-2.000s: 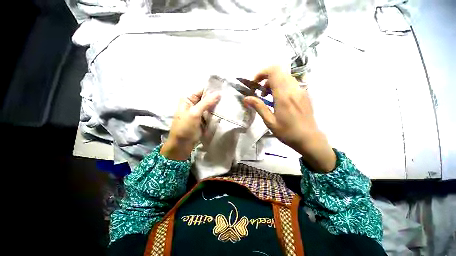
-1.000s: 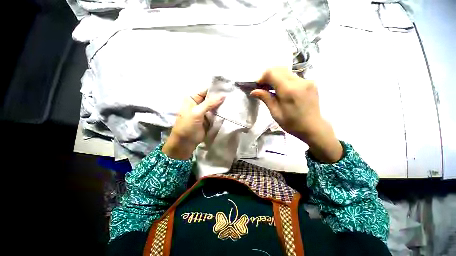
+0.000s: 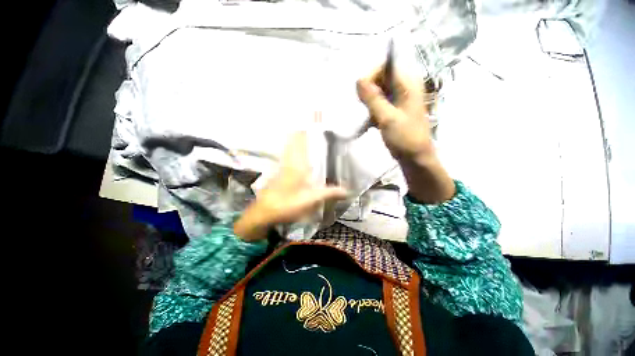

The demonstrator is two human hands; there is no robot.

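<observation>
The pale garment [image 3: 237, 83] lies crumpled and glaring white on the table in front of me. My left hand [image 3: 296, 188] is blurred and lies over its near part, fingers spread and thumb pointing right; whether it grips any cloth is unclear. My right hand [image 3: 397, 108] is raised over the garment's right side, closed around the thread snips [image 3: 390, 59], whose dark blade points to the far side. Blurred cloth hangs between the hands; I cannot tell whether the right hand touches it.
The white worktable [image 3: 515, 153] extends right, with dark lines on its surface. More pale cloth is heaped at the far end. Pale pieces [image 3: 557, 313] hang below the table edge at lower right. The left side is dark, with a blue item [image 3: 159, 220] under the board edge.
My right hand has lifted the snips away from the cloth, turning the blade from leftward to the far side. My left hand has opened from its pinch on the cloth and shifted right.
</observation>
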